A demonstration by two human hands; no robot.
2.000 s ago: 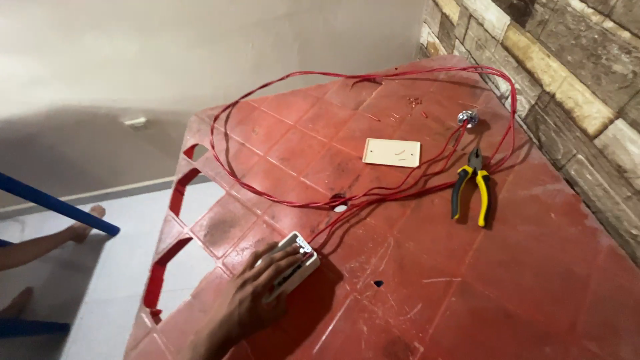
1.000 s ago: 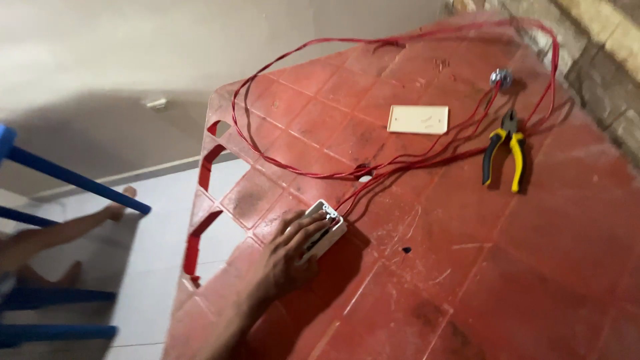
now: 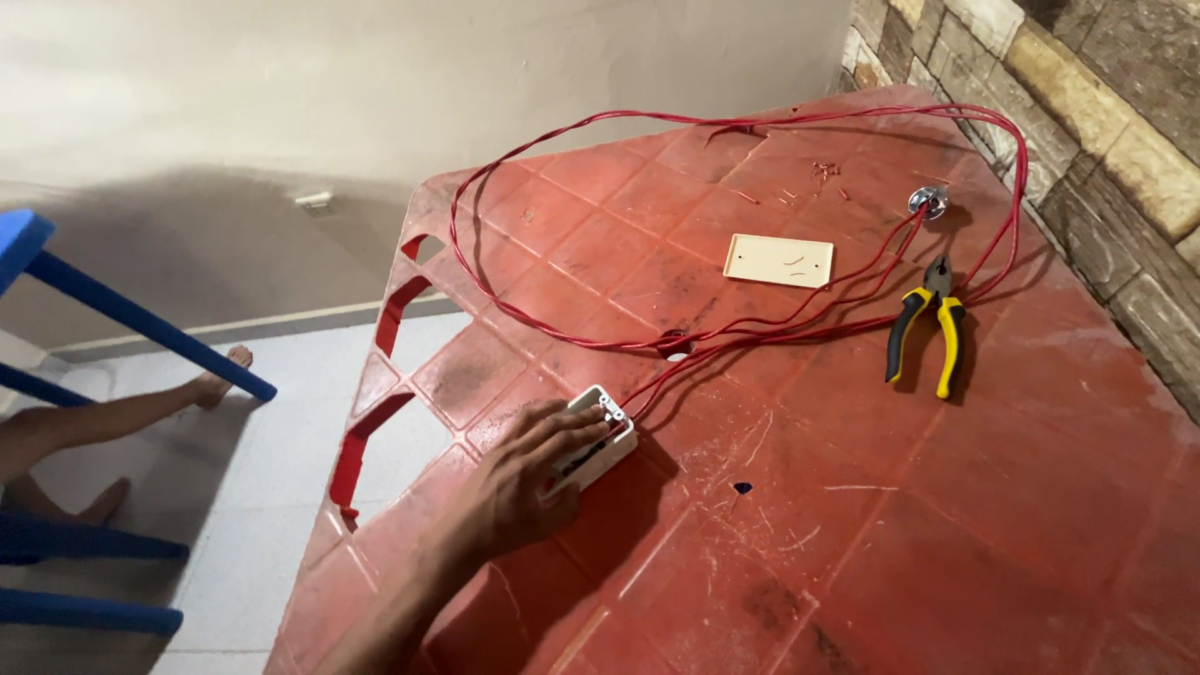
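Observation:
My left hand (image 3: pixel 530 469) lies over a white plastic electrical box (image 3: pixel 614 450), fingers across its open side, thumb at its near edge. Red wires (image 3: pixel 797 323) run out of the box's far end, make a large loop over the table and reach a round metal fitting (image 3: pixel 928 202) at the far right. A cream cover plate (image 3: pixel 778 261) with small wire bits on it lies beyond the box. Combination pliers (image 3: pixel 928 323) with yellow and black handles rest to the right, across or beside the wires. My right hand is out of view.
The red plastic table (image 3: pixel 1012 525) has cut-outs along its left edge. Copper wire scraps (image 3: pixel 825 171) lie near its far side. A stone-clad wall (image 3: pixel 1087 169) borders the right. At left are a blue stool (image 3: pixel 150 319) and a person's legs (image 3: pixel 112 412).

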